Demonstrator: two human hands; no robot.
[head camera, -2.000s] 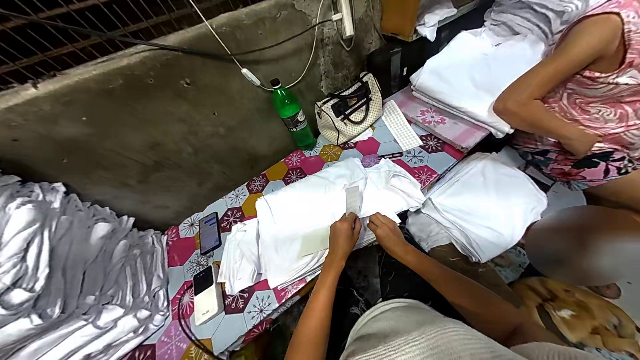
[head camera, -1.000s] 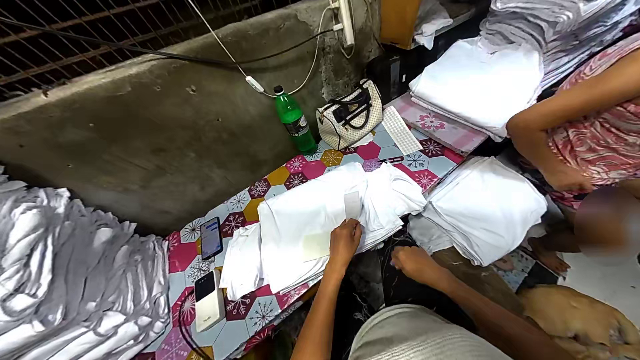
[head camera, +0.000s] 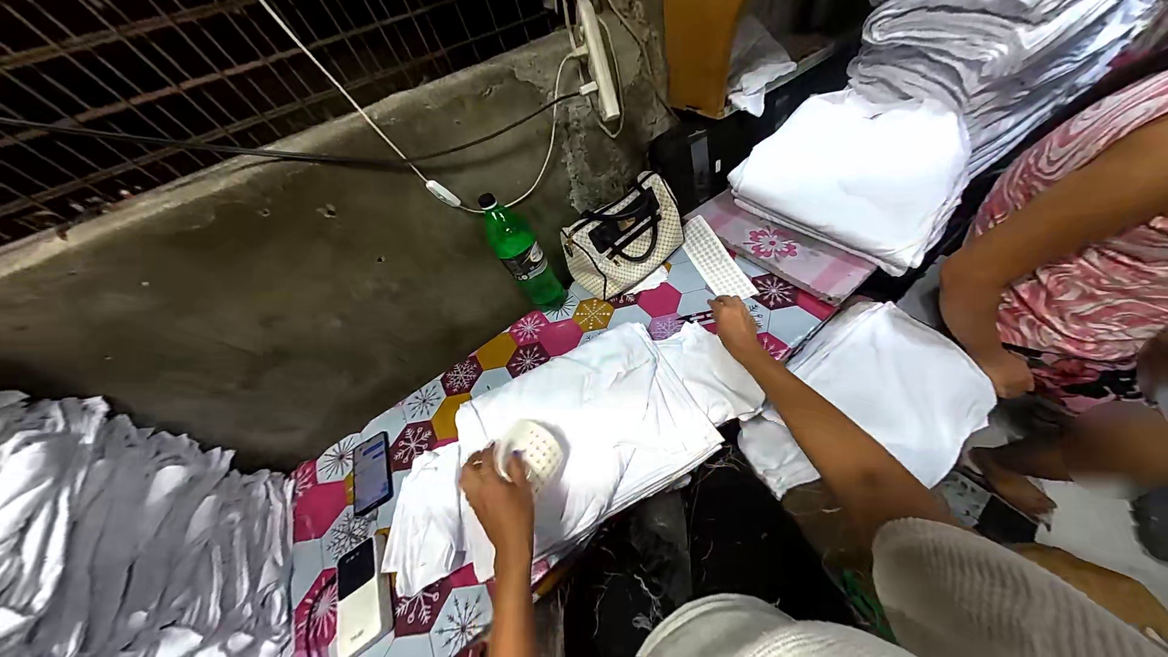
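Observation:
My left hand (head camera: 500, 493) pinches a curled, off-white sheet with rows of small dots (head camera: 537, 456), over a folded white garment (head camera: 593, 392) on the table. My right hand (head camera: 735, 327) is stretched out past the garment's far right end, low over the patterned tablecloth. Its fingertips are beside a small dark item (head camera: 701, 318) and the near end of a flat white sheet with rows of small marks (head camera: 719, 257); whether they grip either cannot be made out. Smaller white cloth pieces (head camera: 427, 525) lie at the left end of the garment.
A green bottle (head camera: 522, 251) and a checked handbag (head camera: 625, 233) stand by the concrete wall. A phone (head camera: 372, 473) and a white device (head camera: 363, 593) lie left. White cloth stacks (head camera: 853, 173) (head camera: 890, 383) are right, a heaped pile (head camera: 137, 538) far left. A person sits at right.
My left hand has moved left and lifted a curled sheet; the pale pieces on the garment earlier are not seen lying there now. My right hand has gone from near my lap to the table's far side.

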